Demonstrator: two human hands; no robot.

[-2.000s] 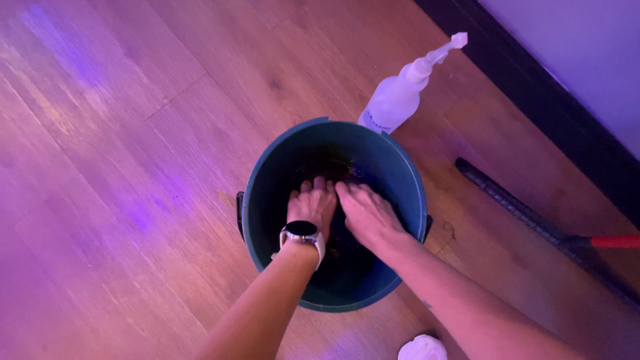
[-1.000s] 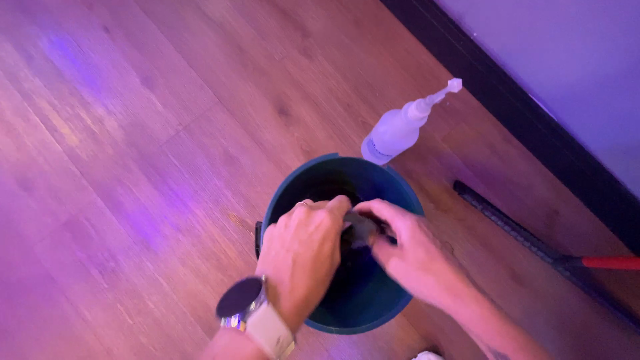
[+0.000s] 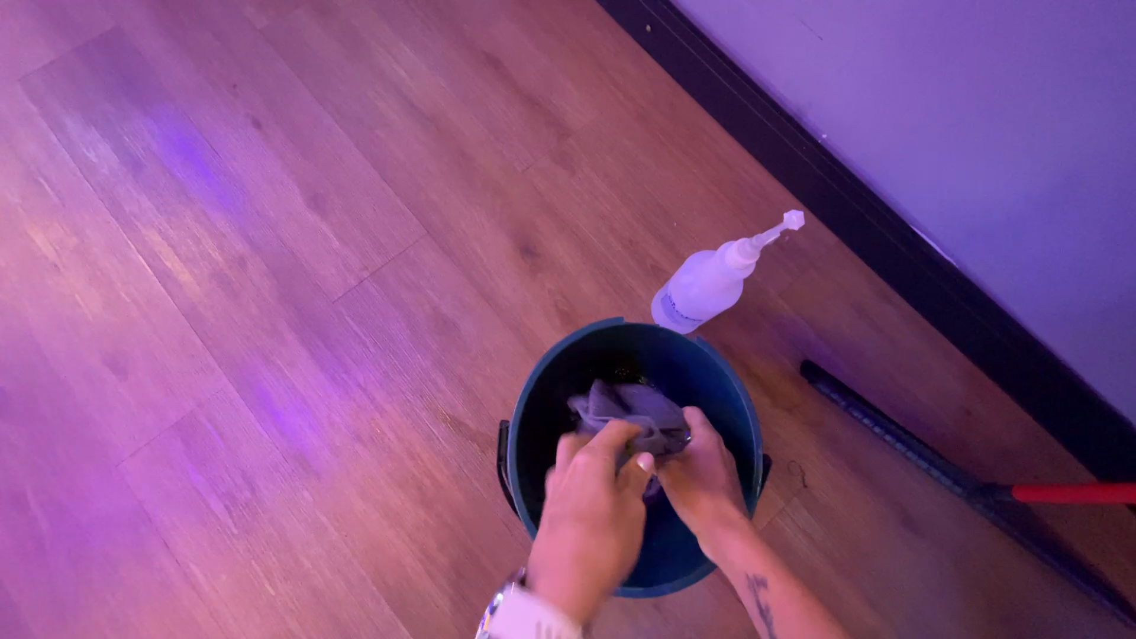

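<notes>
A dark teal plastic bucket (image 3: 738,382) with a black handle stands on the floor. Over its opening my right hand (image 3: 706,475) grips a wet-looking grey cloth (image 3: 630,410) from the right side. My left hand (image 3: 593,501), with a watch on a light strap at its wrist, is at the cloth's near edge, its fingers bent and partly apart; whether they grip the fabric is unclear. The lower part of the bucket is dark and partly hidden by my hands.
A translucent spray bottle (image 3: 701,288) stands just behind the bucket. To the right lies a black broom or squeegee head (image 3: 896,435) with a red handle (image 3: 1069,493). A black baseboard (image 3: 852,195) runs along the wall on the wood-look floor (image 3: 337,373).
Both hands have come up from deep inside the bucket, and the grey cloth now shows between them at the opening. The view has shifted, with the bucket lower in it.
</notes>
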